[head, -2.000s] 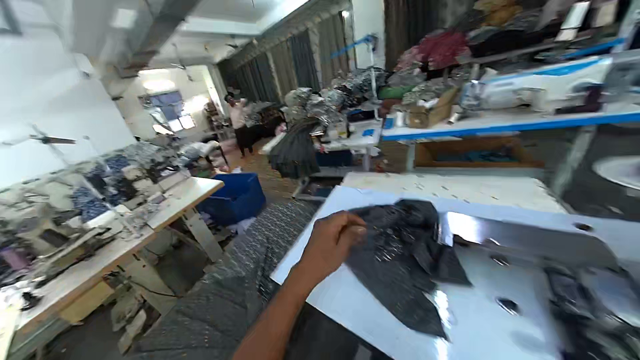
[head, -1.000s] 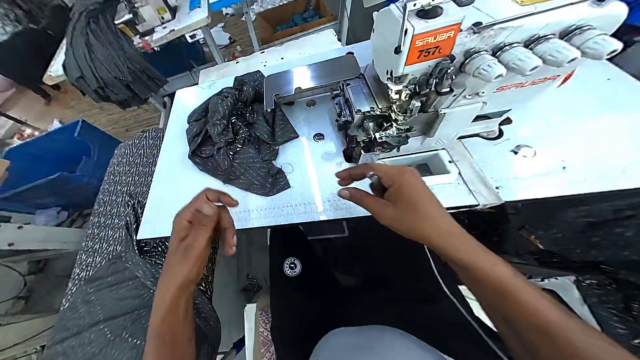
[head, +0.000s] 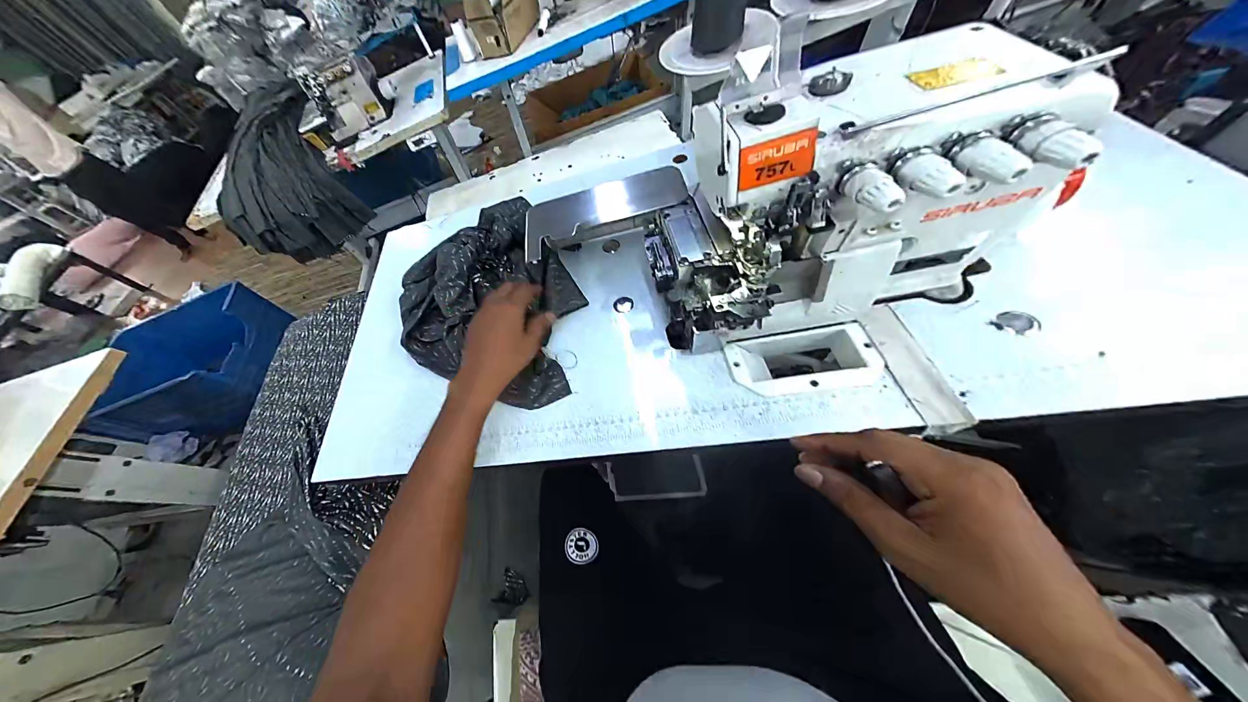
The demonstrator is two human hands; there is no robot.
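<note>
A crumpled piece of dark patterned fabric lies at the left of the white sewing table. My left hand rests on that fabric, fingers partly curled; whether it grips the cloth is hidden. To its right stands a white Siruba overlock sewing machine, its looper area uncovered beside a metal plate. My right hand hovers over my lap, just in front of the table edge, with thumb and fingers curled around a small dark object.
More dark patterned fabric hangs left of the table. A blue plastic bin stands on the floor beyond it. Behind are a bundle of dark strips, another worktable with a blue edge and a thread cone. A person in dark trousers is at far left.
My left hand has moved up onto the crumpled fabric from the table's front edge. My right hand has drawn back from beside the machine to over my lap.
</note>
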